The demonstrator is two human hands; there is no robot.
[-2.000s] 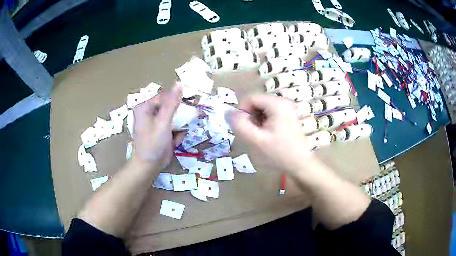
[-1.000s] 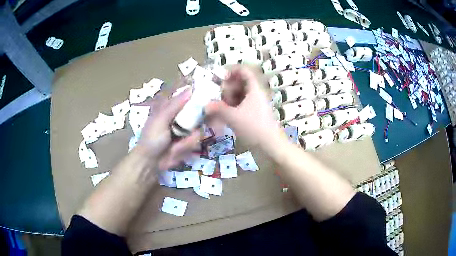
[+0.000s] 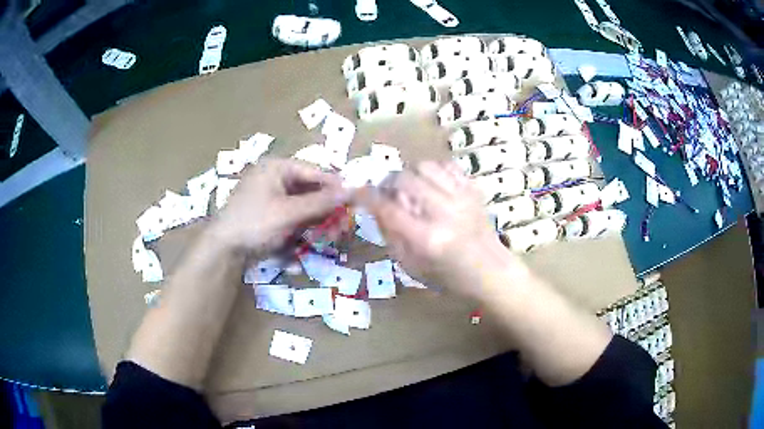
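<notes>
My left hand point(image 3: 272, 205) and my right hand point(image 3: 440, 218) meet fingertip to fingertip above the middle of the brown cardboard sheet point(image 3: 419, 343). The left fingers are pinched by a wired part with red wires point(image 3: 335, 224); the hold is blurred. The right fingers are curled, and what they hold is hidden. White squares with small dark centres point(image 3: 312, 302) lie under, left of and in front of the hands. A cream car-shaped housing point(image 3: 307, 31) lies beyond the sheet's back edge.
Cream housings stand in rows point(image 3: 488, 132) on the sheet's right side, some with wires. A heap of wired parts point(image 3: 683, 117) lies farther right. Flat car-shaped pieces point(image 3: 213, 49) lie on the dark green belt point(image 3: 251, 17). A carton at lower right holds packed housings point(image 3: 645, 314).
The housing held between my hands a second ago is out of them; one now lies by the belt at the back. My hands have closed together over the white squares. Belt pieces have shifted right.
</notes>
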